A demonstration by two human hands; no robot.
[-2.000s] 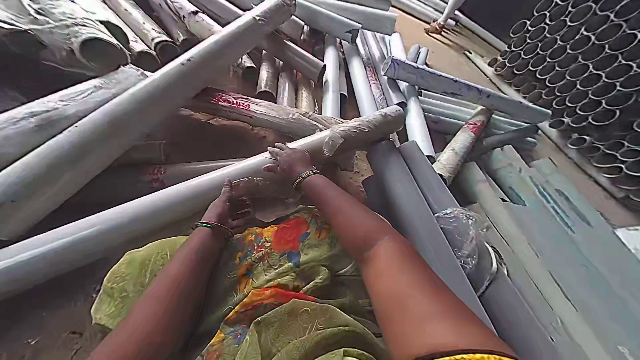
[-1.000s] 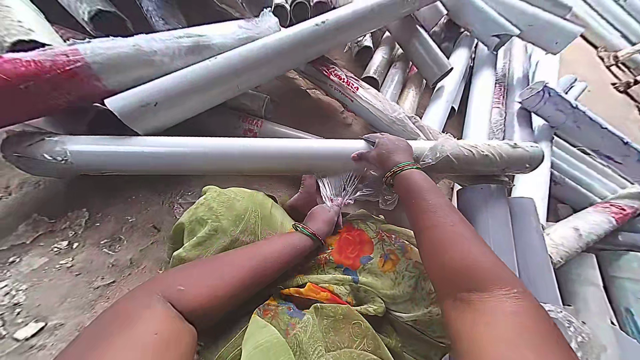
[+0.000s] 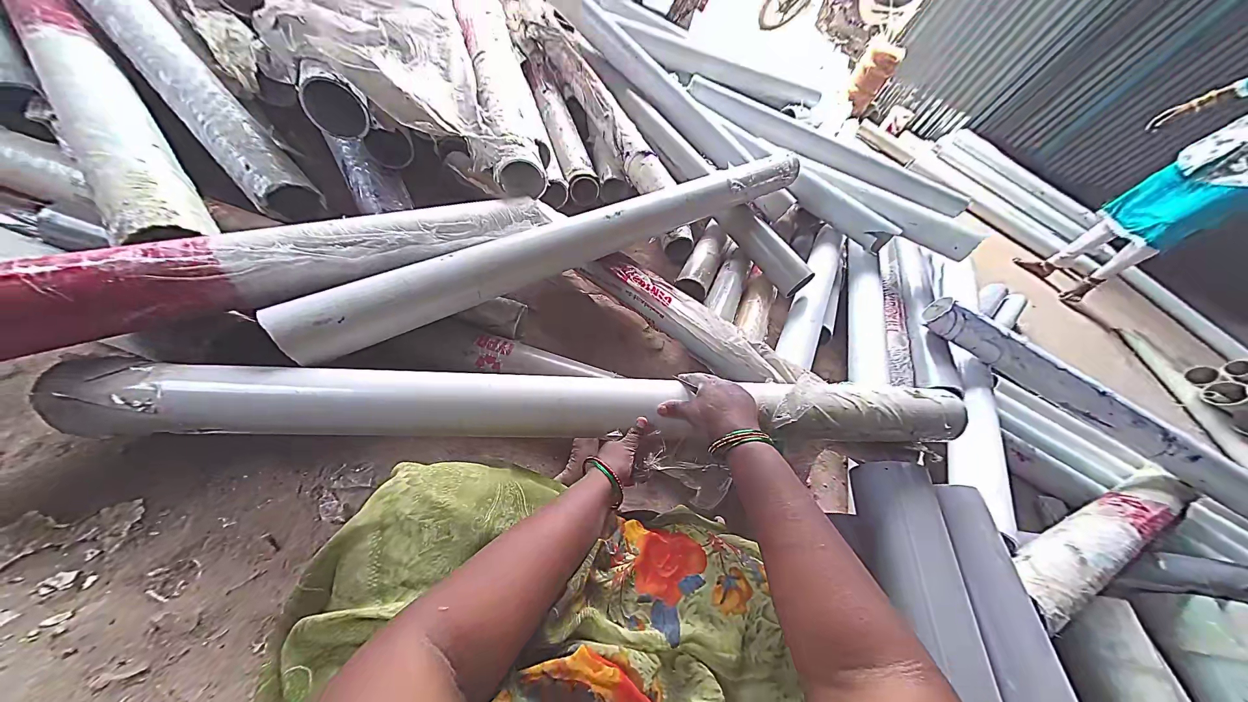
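Note:
A long white plastic pipe (image 3: 419,400) lies crosswise before me, its right part still covered by crumpled clear plastic wrap (image 3: 848,409). My right hand (image 3: 717,405) rests on the pipe near the edge of that wrap, its fingers spread over the surface. Just below the pipe's lower side is my left hand (image 3: 619,456), near its surface; whether it grips any film cannot be told. Torn plastic film (image 3: 682,473) hangs between and under the two hands.
Behind lies a loose white pipe (image 3: 526,258) across a red-and-clear wrapped pipe (image 3: 224,268). Grey pipes (image 3: 907,546) stand close at the right. Many pipes are piled behind. A person in a turquoise garment (image 3: 1170,205) is at the far right. Bare dirt (image 3: 146,546) shows at left.
My left hand has moved up toward the pipe from the bunched film it held lower down. My right hand stays on the pipe. The view has tilted up.

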